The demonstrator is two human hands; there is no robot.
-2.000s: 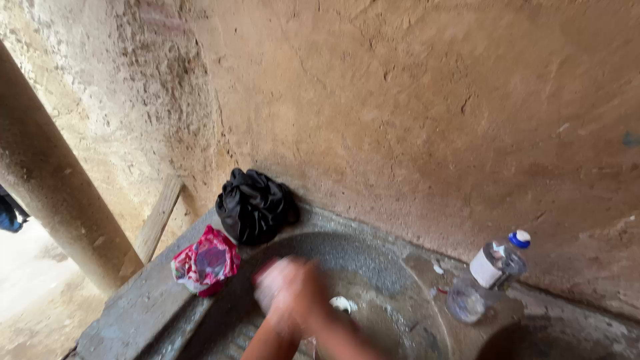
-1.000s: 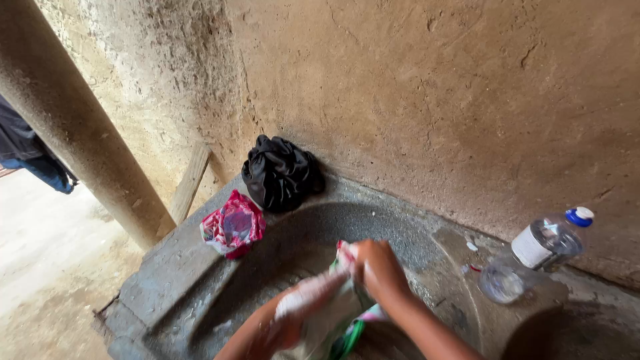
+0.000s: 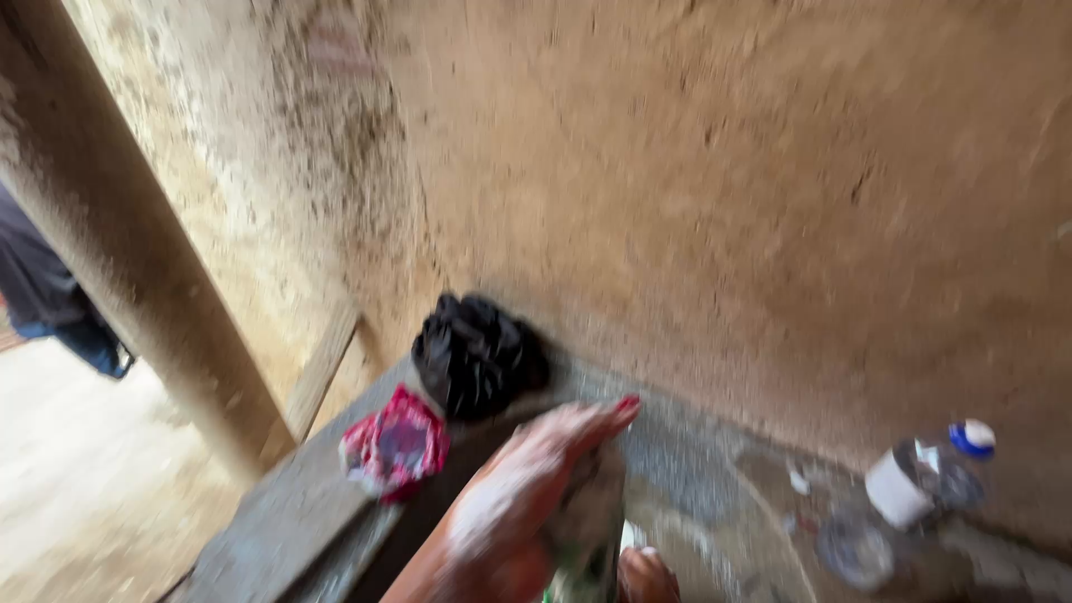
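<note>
My left hand [image 3: 523,486], streaked with white suds and blurred, is raised over the stone basin [image 3: 687,461] and grips a wet, dull grey-green cloth [image 3: 590,511]. The cloth hangs down to the right of that hand. Only the fingers of my right hand [image 3: 646,578] show, at the bottom edge beside the cloth; whether they grip it is hidden. Left of my hands, a bunched black cloth [image 3: 477,356] and a crumpled pink and white cloth [image 3: 398,444] lie on the basin's ledge.
A clear plastic bottle with a blue cap [image 3: 930,477] and a clear plastic container [image 3: 854,548] are on the right ledge. A rough plaster wall [image 3: 712,209] rises behind. At left stand a round pillar [image 3: 142,251] and a wooden board [image 3: 322,373]; dark clothing [image 3: 50,276] hangs beyond.
The hands, both over the basin with the cloth a second ago, are now apart in height: the left is raised, the right is low at the frame's edge.
</note>
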